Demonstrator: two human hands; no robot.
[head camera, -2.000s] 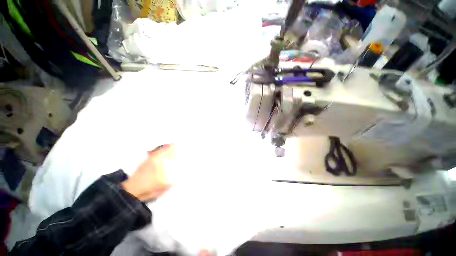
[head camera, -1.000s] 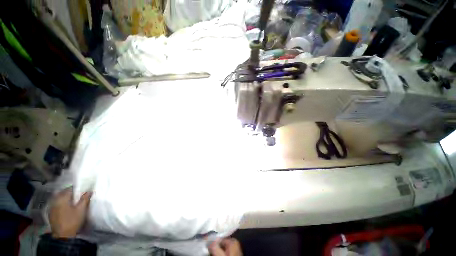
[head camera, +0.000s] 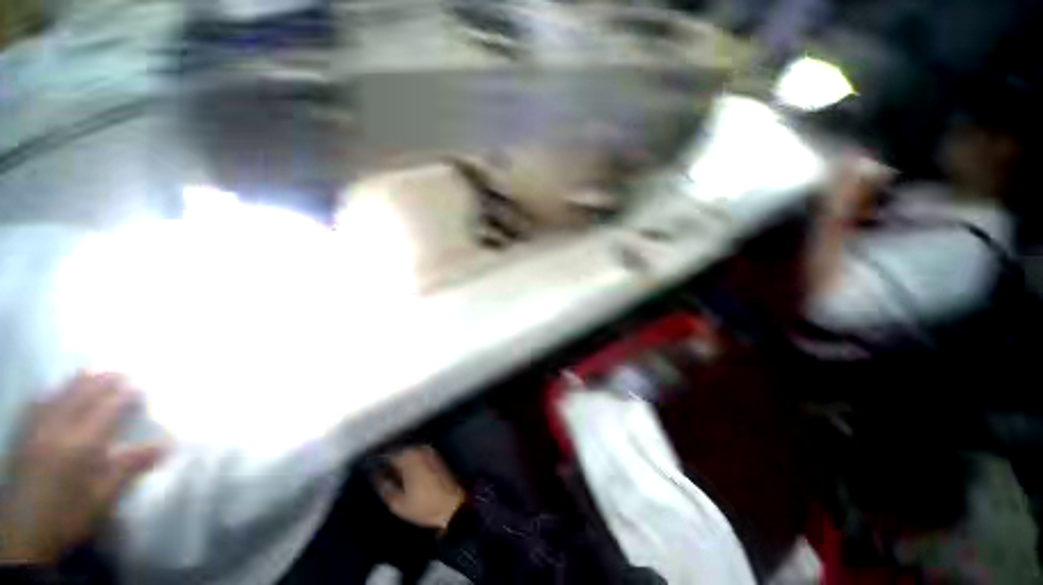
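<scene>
The view is strongly blurred. A white garment piece (head camera: 217, 491) lies on the machine table and hangs over its front edge, partly lost in the lamp's glare. My left hand (head camera: 80, 457) lies on the cloth at the lower left, fingers spread. My right hand (head camera: 423, 486) is below the table's front edge, right of the hanging cloth, with curled fingers; whether it holds anything cannot be told. The sewing machine head (head camera: 263, 137) is at the upper left, and its needle area is hidden by glare.
Black-handled scissors (head camera: 494, 211) lie on the machine bed. A red-rimmed bin (head camera: 641, 349) stands below the table's front edge, and white fabric (head camera: 658, 491) hangs beside it. Another person (head camera: 915, 263) in light clothing is at the right, near a bright lit surface (head camera: 755, 149).
The view has swung to the right, bringing the bin and another person into sight. My left hand now lies on top of the cloth, and my right hand is under the table edge, off the cloth.
</scene>
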